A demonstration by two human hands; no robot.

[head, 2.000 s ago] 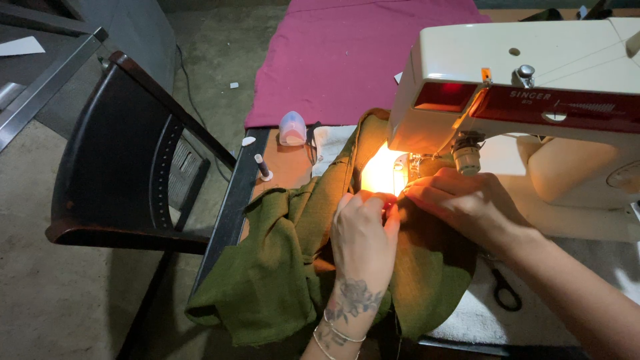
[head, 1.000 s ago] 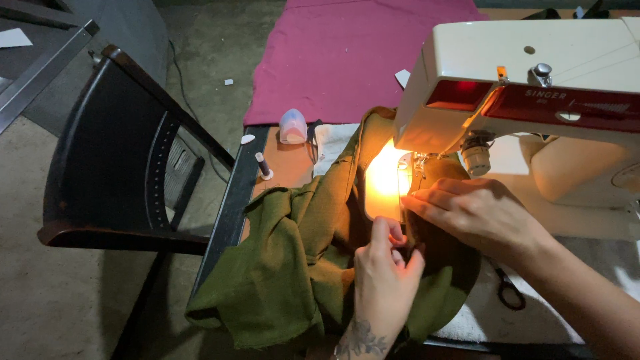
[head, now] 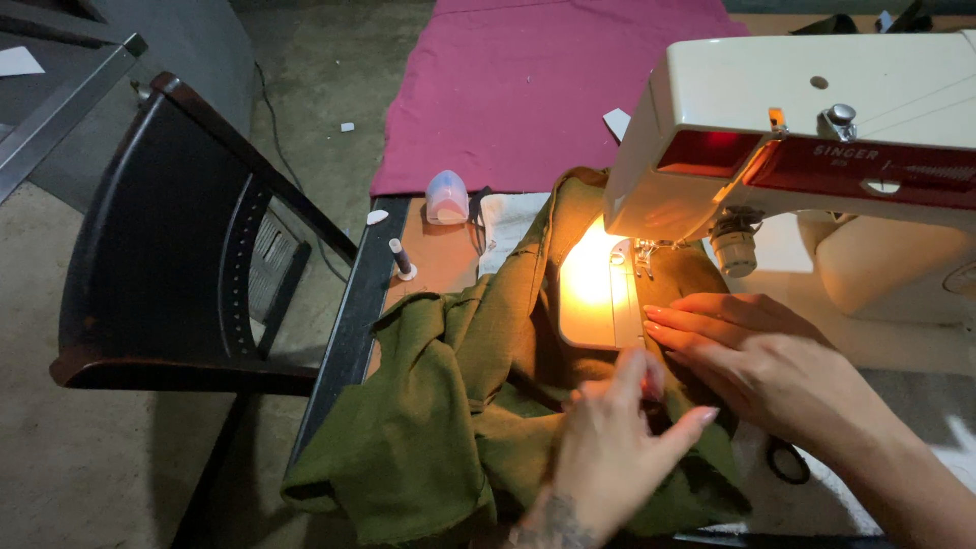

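Note:
A white and red Singer sewing machine (head: 740, 99) stands at the right, its lamp lighting the free arm (head: 598, 297). Olive-green cloth (head: 427, 427) lies bunched around that arm and passes by the presser foot (head: 644, 259). My right hand (head: 751, 354) rests on the cloth just in front of the foot, fingertips at the arm's right edge, flat rather than gripping. My left hand (head: 610, 435) is blurred over the cloth at the arm's front end, thumb apart; whether its fingers pinch a cloth edge cannot be told.
Magenta cloth (head: 518, 91) covers the table behind. A translucent plastic container (head: 447, 198) and a small thread spool (head: 401, 259) stand near the table's left edge (head: 343, 343). A dark chair (head: 168, 221) is at the left. A scissors handle (head: 788, 460) shows below my right forearm.
My left hand has moved away from the presser foot toward me, and its thumb has spread. My right hand has shifted slightly toward me and flattened on the cloth. More of the free arm shows.

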